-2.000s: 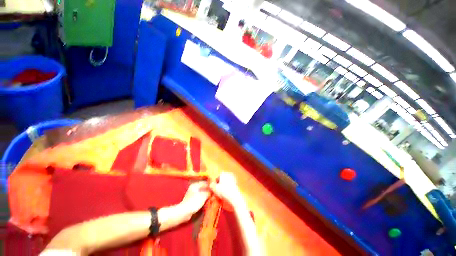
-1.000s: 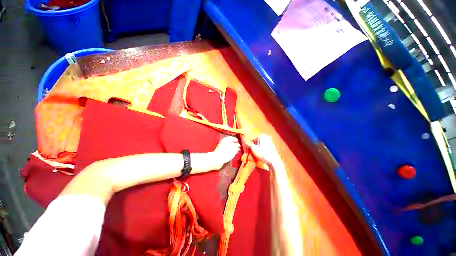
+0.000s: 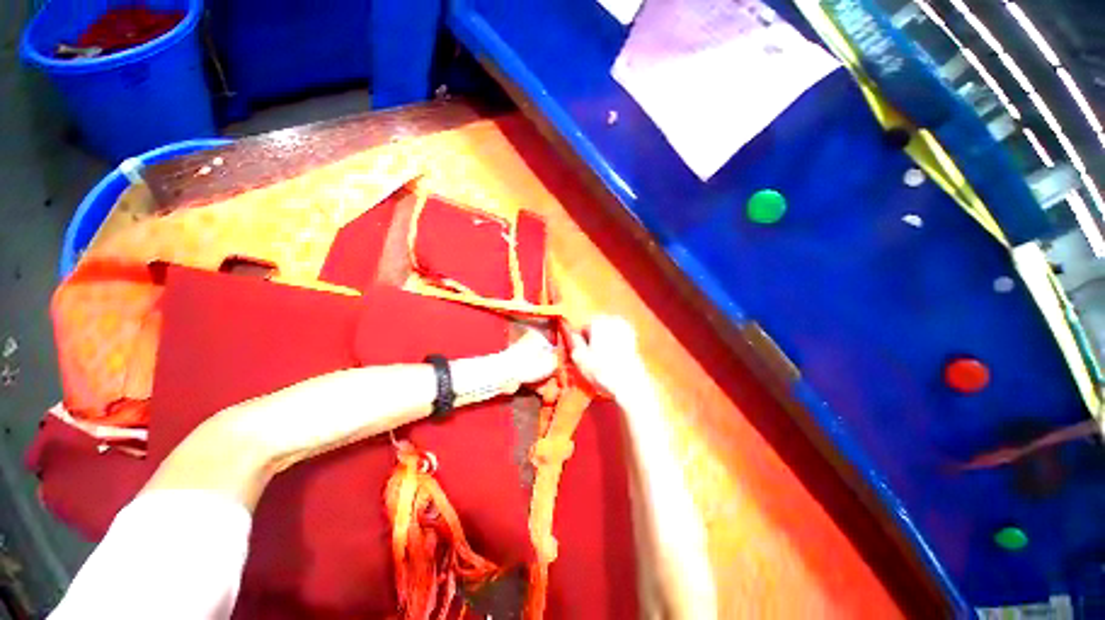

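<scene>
My left hand (image 3: 530,359), with a black band on its wrist, is closed on orange-red scrap strips (image 3: 554,442) near the middle of the bed. My right hand (image 3: 606,354) is beside it, its fingers closed on the upper end of the same strips. The strips hang down towards me between the hands. Dark red sheet material (image 3: 261,345) lies under my left forearm. A tangled bundle of orange strips (image 3: 418,521) lies on it. A cut dark red panel (image 3: 463,248) with thin strips around it lies just beyond my hands. The fingertips are blurred.
The blue press beam (image 3: 679,230) runs diagonally on the right, with green knobs (image 3: 766,206), a red knob (image 3: 966,375) and a hanging paper (image 3: 715,91). A blue tub (image 3: 121,73) with red scraps stands at the upper left. Another blue tub rim (image 3: 103,200) shows by the bed corner.
The view has tilted down since the oldest frame and shifted slightly since the second. Both hands stay close together at the strips, with the right hand slightly nearer the left.
</scene>
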